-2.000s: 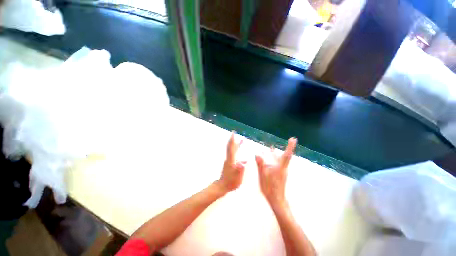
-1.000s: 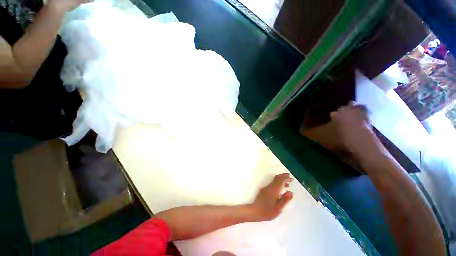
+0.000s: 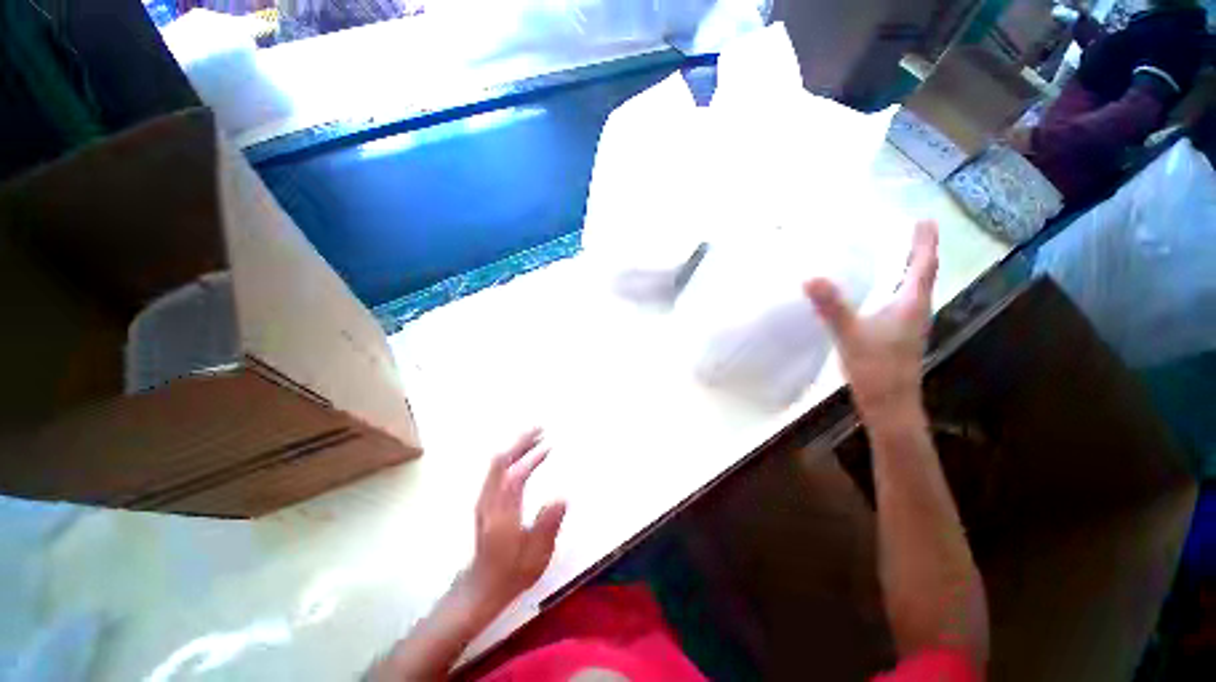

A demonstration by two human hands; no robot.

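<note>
An open brown product carton (image 3: pixel 307 386) with dark printed bands stands at the left on the cream-white tabletop (image 3: pixel 534 360). A pale grey-white rounded piece (image 3: pixel 187 333) shows inside it. White bagged products (image 3: pixel 774 253) are bunched on the table right of centre; their contents are hidden. My right hand (image 3: pixel 883 333) is open with fingers spread at their near right edge; contact is unclear. My left hand (image 3: pixel 514 526) is open and empty over the table, between the carton and the bags.
The dark green conveyor belt (image 3: pixel 427 193) runs beyond the table. A large open brown carton (image 3: pixel 1067 440) is below the table edge at the right, with a translucent plastic bag (image 3: pixel 1147 253) behind it. Another person (image 3: pixel 1120 107) works at the far upper right beside a smaller carton (image 3: pixel 963 113).
The view has swung right. The carton, where my right hand was reaching, now stands on the table at the left. My right hand is now away from it, beside the white bags.
</note>
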